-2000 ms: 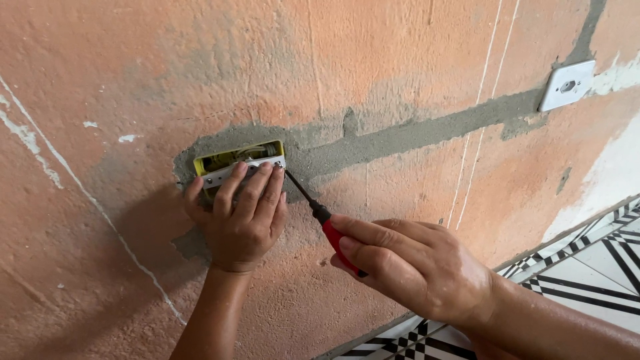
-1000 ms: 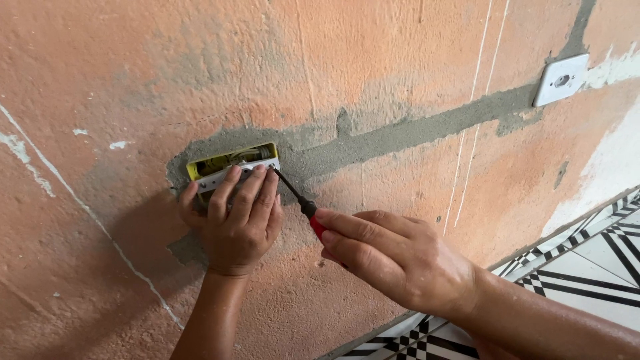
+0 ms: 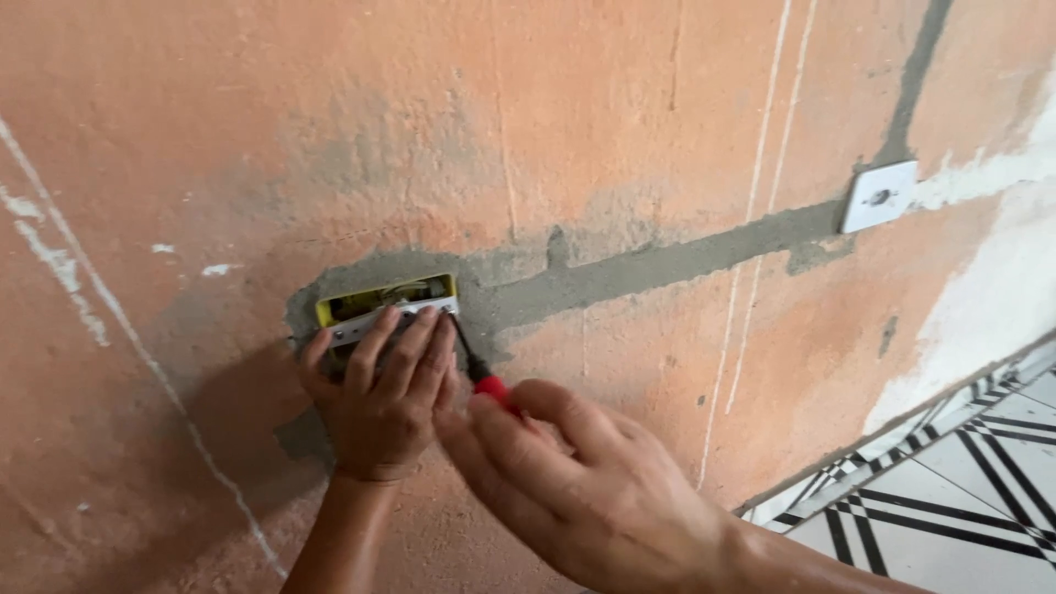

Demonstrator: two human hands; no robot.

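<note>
A yellow electrical wall box point(image 3: 323, 312) is set in grey mortar, with wires visible in its upper part. Across its front lies a light-coloured mounting strap point(image 3: 353, 330) with screws. The fingers of my left hand point(image 3: 386, 396) press on this strap and cover much of it and the lower box. My right hand point(image 3: 577, 478) grips a screwdriver point(image 3: 490, 384) by its red handle. The dark shaft points up and left, and its tip meets the strap's right end at a screw.
The wall point(image 3: 577, 107) is bare orange plaster with a grey mortar strip point(image 3: 660, 268) running right to a white outlet plate point(image 3: 881, 196). Black-and-white patterned floor tiles point(image 3: 949, 503) lie at lower right, below a matching baseboard strip.
The screwdriver tip has moved from beside the strap's right end onto it. My right hand has shifted closer to my left hand, and its grip on the handle has turned.
</note>
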